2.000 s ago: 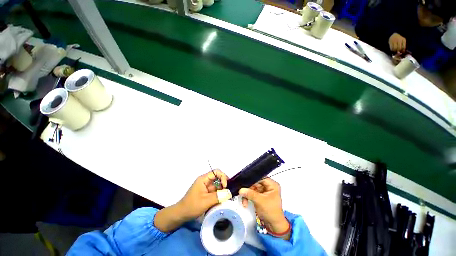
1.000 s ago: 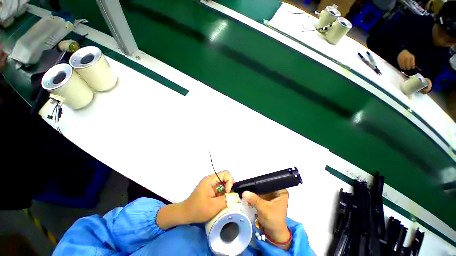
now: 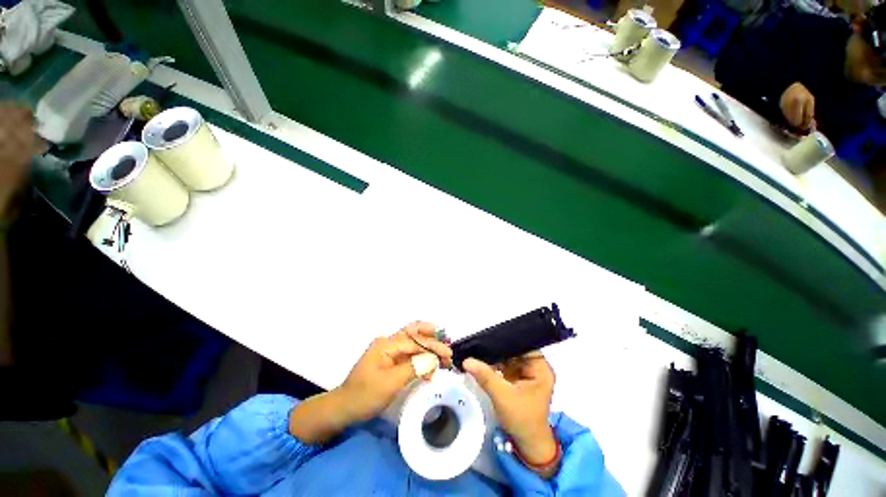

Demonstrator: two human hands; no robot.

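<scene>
A cream dryer head point(image 3: 442, 427) with a pale ring end and dark central hole is held close to my lap, ring end towards me. A black handle shell point(image 3: 513, 336) points up and right from its far side. My right hand point(image 3: 520, 396) grips the shell's lower end, thumb on top. My left hand point(image 3: 389, 377) pinches a small greenish piece point(image 3: 440, 336) and thin wire near the shell's lower end; a pale finger cot point(image 3: 425, 364) shows on it. Fingers hide the joint between head and shell.
Two cream heads point(image 3: 190, 150) stand at the bench's left, wires trailing. A pile of black handle parts point(image 3: 714, 417) lies at right. A green conveyor point(image 3: 505, 165) crosses beyond the bench, with a grey post point(image 3: 225, 60). Across it, a person works near cream heads. Another person's hand shows at far left.
The handle shell swings to point lower right, then slightly up again. The thin wire standing above my left hand no longer stands up. A blurred hand has appeared at the far left.
</scene>
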